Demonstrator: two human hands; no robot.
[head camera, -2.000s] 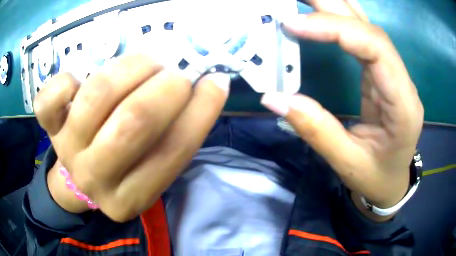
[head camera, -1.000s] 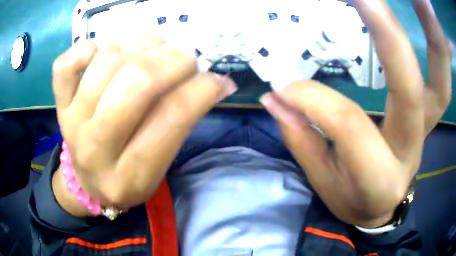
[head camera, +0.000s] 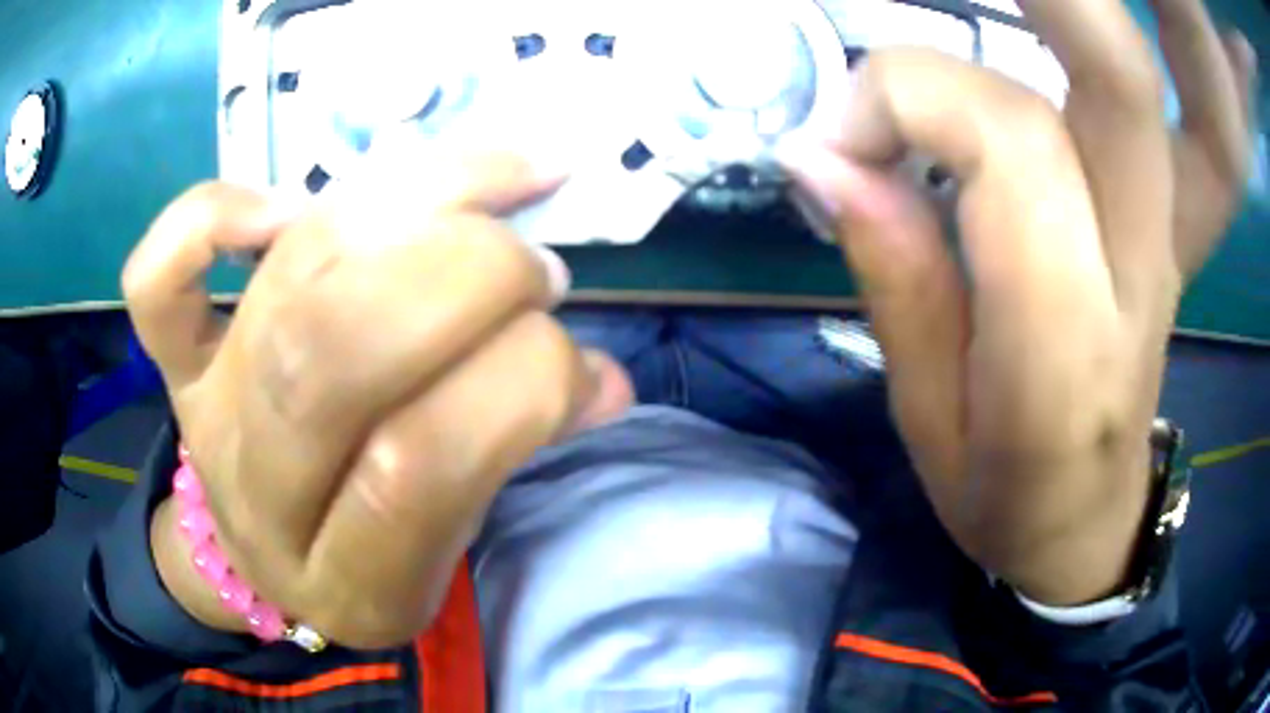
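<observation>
The silver-white mounting plate (head camera: 557, 105) lies at the bench's near edge at the top of the view, partly hidden by both hands. A round unit (head camera: 752, 77) sits in it right of centre, with a dark terminal (head camera: 734, 184) in the notch below. My right hand (head camera: 1017, 279) has thumb and index fingertips together beside that notch; whether they pinch a thin part cannot be told. My left hand (head camera: 376, 376) is curled over the plate's lower left part, bright and blurred; what its fingers hold cannot be told.
A loose round disc (head camera: 28, 139) with a black rim lies on the blue-green bench (head camera: 126, 181) at the far left. The bench's near edge runs across the view. The wearer's lap, in grey and dark workwear, is below it.
Since one second ago the right fingertips have moved up and right to the unit's lower edge. The left hand has moved slightly down. The plate shows shifted against the view.
</observation>
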